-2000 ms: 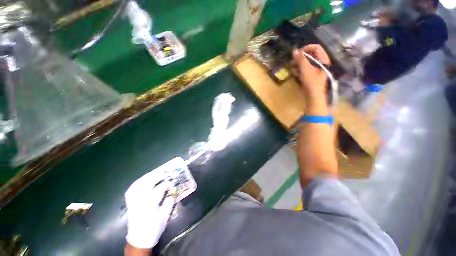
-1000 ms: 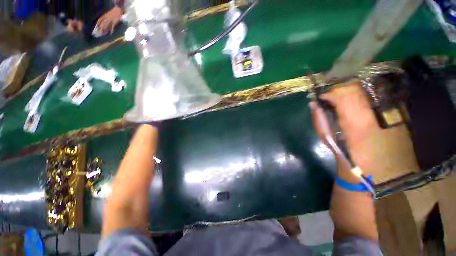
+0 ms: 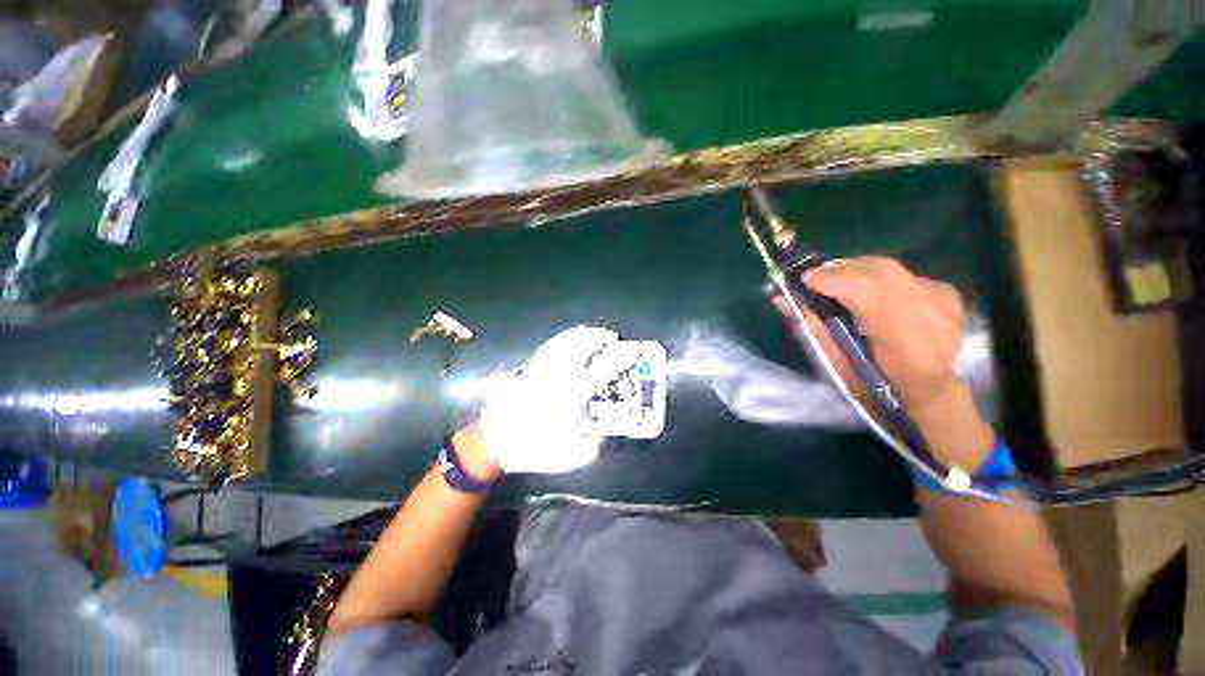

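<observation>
My left hand (image 3: 552, 403), in a white glove, holds a white square housing (image 3: 642, 391) by its left side on the dark green bench. Small dark and blue parts show inside the housing. A bagged cable (image 3: 766, 388) trails from it to the right. My right hand (image 3: 883, 324), bare with a blue wrist strap, grips a soldering iron (image 3: 838, 325) like a pen. The iron's tip points up and left, above the bench and apart from the housing. A pale thin line runs along the iron. A small brass contact piece (image 3: 447, 326) lies left of the glove.
A gold contact pile (image 3: 212, 376) lies against a cardboard strip (image 3: 264, 376) at left. A clear plastic hood (image 3: 515, 112) stands over the taped rail (image 3: 555, 201). Bagged housings lie on the green belt (image 3: 780, 66). Cardboard (image 3: 1094, 330) and a small yellowish pad (image 3: 1147, 283) are at right.
My left hand has come back from beyond the rail and now holds a housing on the bench. My right hand still grips the iron. The camera view has shifted.
</observation>
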